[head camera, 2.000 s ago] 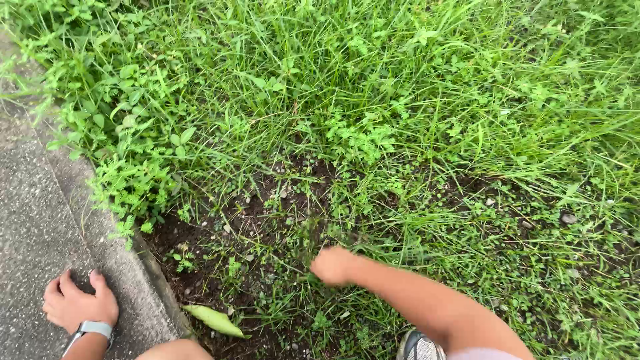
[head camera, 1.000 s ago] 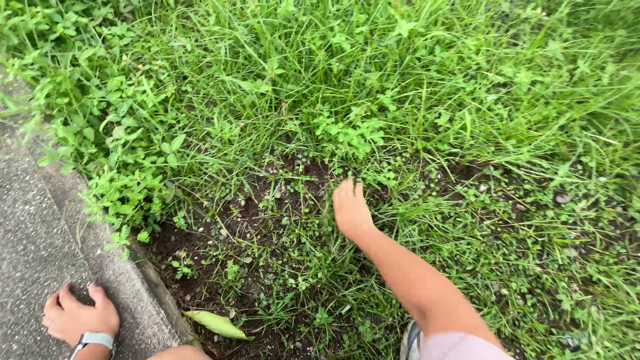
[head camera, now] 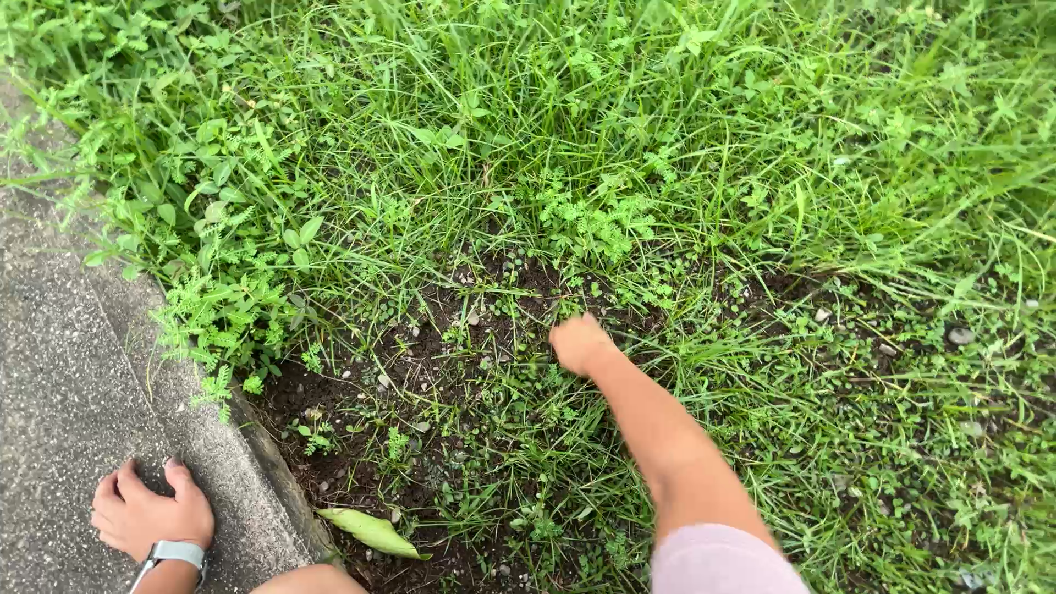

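Note:
My left hand (head camera: 153, 511), with a watch (head camera: 177, 554) on its wrist, rests on the concrete curb (head camera: 223, 470) at the lower left, fingers apart and nothing in it. Near the middle of the view, my right hand (head camera: 580, 342) reaches down into low grass and weeds (head camera: 528, 379) beside a patch of bare soil. Its fingers are curled and turned away from view, so whatever they may hold is hidden. A feathery-leaved weed (head camera: 598, 223) grows just beyond that hand.
Broad-leaved weeds (head camera: 223, 305) hang over the curb's edge. A pale green leaf (head camera: 375, 532) lies on soil by the curb. Taller grass (head camera: 660, 99) fills the far side. Small stones (head camera: 960, 336) dot the ground at right. My knee (head camera: 309, 582) shows at the bottom edge.
My right hand, first blurred low in the grass, moved up toward the bare soil with its fingers extended, and now its fingers are curled down at the ground. My left hand has stayed on the curb.

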